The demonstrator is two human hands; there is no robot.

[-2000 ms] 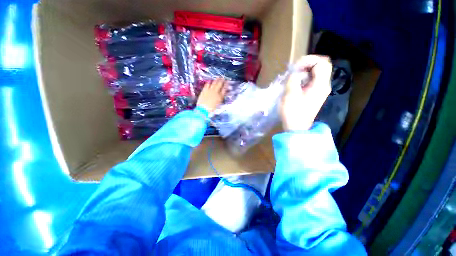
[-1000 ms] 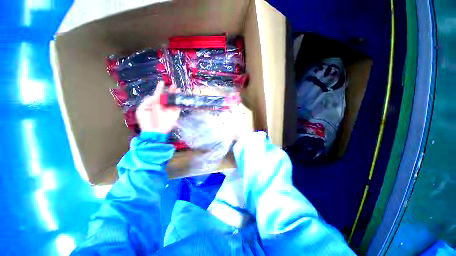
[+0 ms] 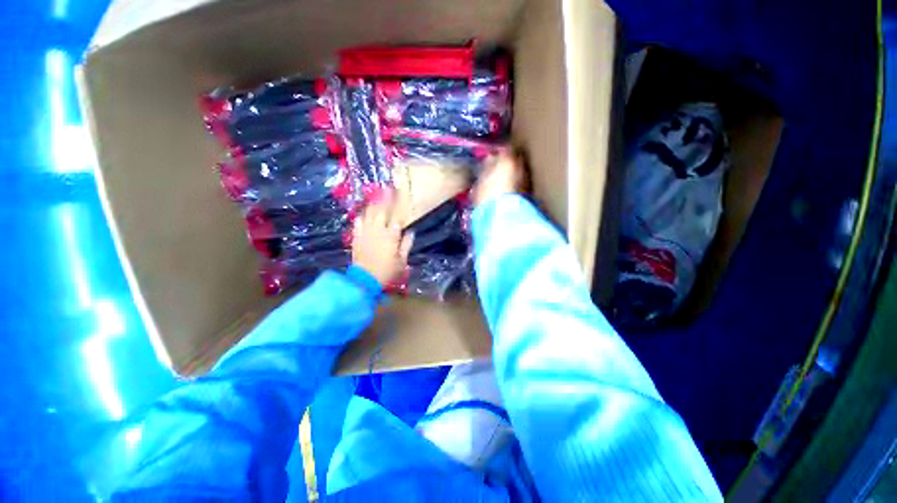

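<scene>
A deep open carton (image 3: 157, 196) holds rows of red-and-black handle shells (image 3: 285, 175) in clear poly bags. One red shell (image 3: 405, 62) without a visible bag lies along the far side. My left hand (image 3: 382, 236) reaches into the carton, its fingers at the red end of a bagged shell near the middle. My right hand (image 3: 500, 177) is at the right side of the carton, blurred, beside the shells. A bare patch of cardboard (image 3: 425, 189) shows between the hands. Whether either hand grips a shell is unclear.
A second carton (image 3: 752, 182) stands to the right, holding a white bag (image 3: 679, 187) with black marks and a red-and-black patch. Blue floor (image 3: 59, 295) shows at left. A yellow line curves along the far right. My knees are below the near carton edge.
The bagged shell held between both hands a second ago is now down among the others. My hands have moved apart and lower in the carton. The loose clear bag is no longer held up.
</scene>
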